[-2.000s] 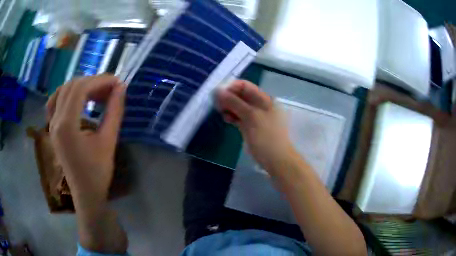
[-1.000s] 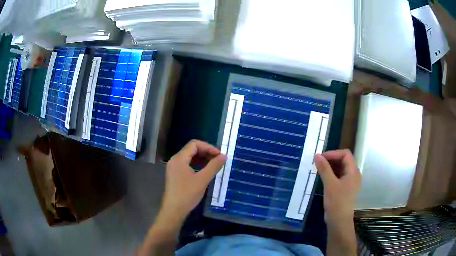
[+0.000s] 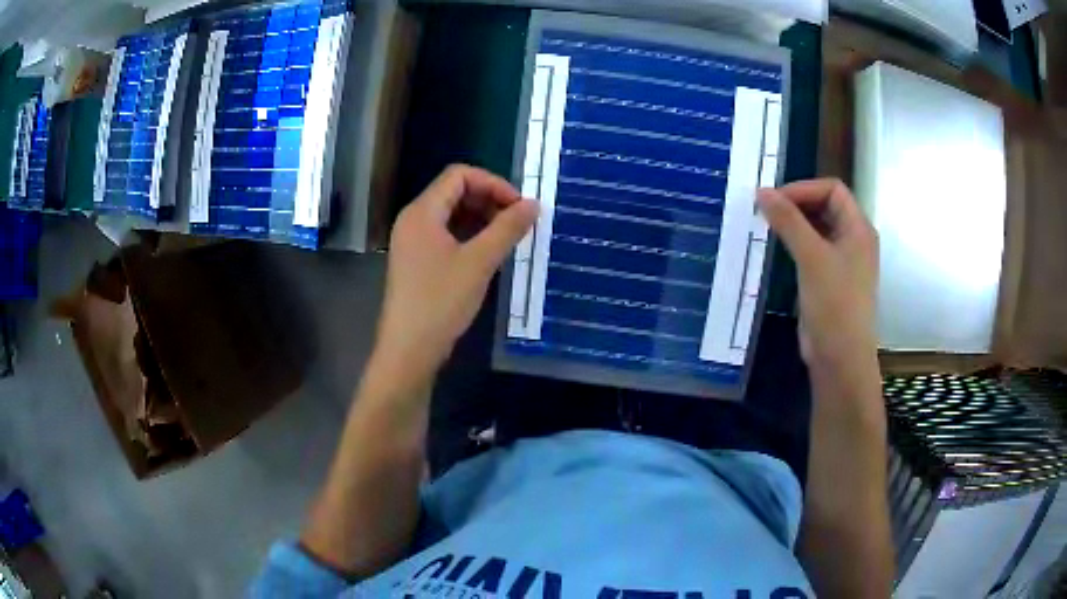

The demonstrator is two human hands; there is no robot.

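A blue cell string (image 3: pixel 644 211) with pale lines across lies on a slightly larger greyish clear sheet (image 3: pixel 620 377), directly in front of me. A white insulating strip runs down its left side (image 3: pixel 538 199) and another down its right side (image 3: pixel 739 234). My left hand (image 3: pixel 454 263) pinches the left strip's outer edge between thumb and fingers. My right hand (image 3: pixel 837 269) pinches the right strip's edge at about the same height. The fingertips cover small parts of both edges.
Stacks of blue cell strings (image 3: pixel 260 123) stand at the left on the green mat (image 3: pixel 451 105). A torn brown carton (image 3: pixel 205 339) is on the floor at left. A pale block (image 3: pixel 934 211) sits in a carton at right, above a wire rack (image 3: pixel 977 421). White stacks line the far side.
The cell string was swung from the left stacks onto the clear sheet between both hands. Since then the view has tilted down; the hands keep about the same hold at its edges.
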